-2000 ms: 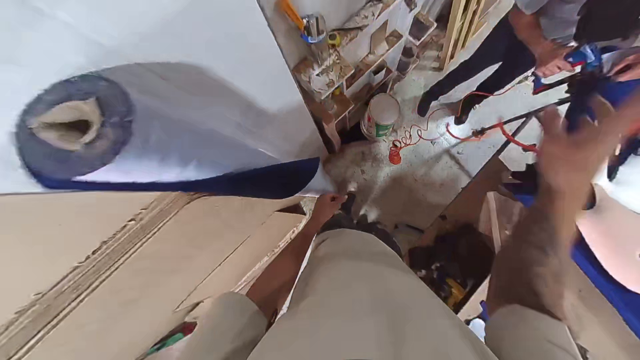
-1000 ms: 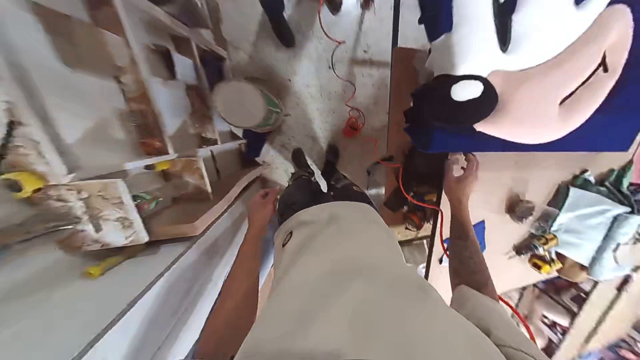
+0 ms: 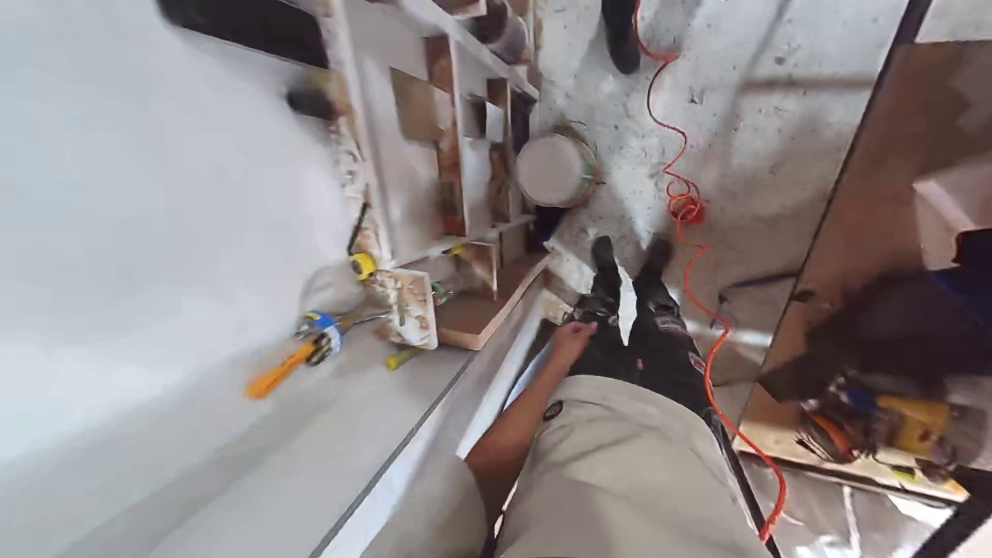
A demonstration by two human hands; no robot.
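My left hand [image 3: 573,341] hangs low in front of my dark trousers, beside the edge of the white-topped workbench [image 3: 310,457]. Its fingers are curled, and whether anything is between them cannot be told. My right hand is outside the view. On the bench to the left lie a tool with an orange handle and blue body [image 3: 318,337] and a yellow tape measure [image 3: 362,266]. Near them a stained white board [image 3: 415,308] stands by a low wooden tray [image 3: 488,318].
A wooden shelf unit with compartments [image 3: 461,139] borders the bench. A lidded bucket [image 3: 554,170] stands on the concrete floor, with a coiled red air hose [image 3: 686,201] running past my feet. Yellow power tools [image 3: 907,422] lie low at the right. Another person's shoe [image 3: 621,39] shows at the top.
The view has swung left strongly. My right hand, near the cartoon-figure rug one second ago, is out of sight. My left hand remains low by the bench.
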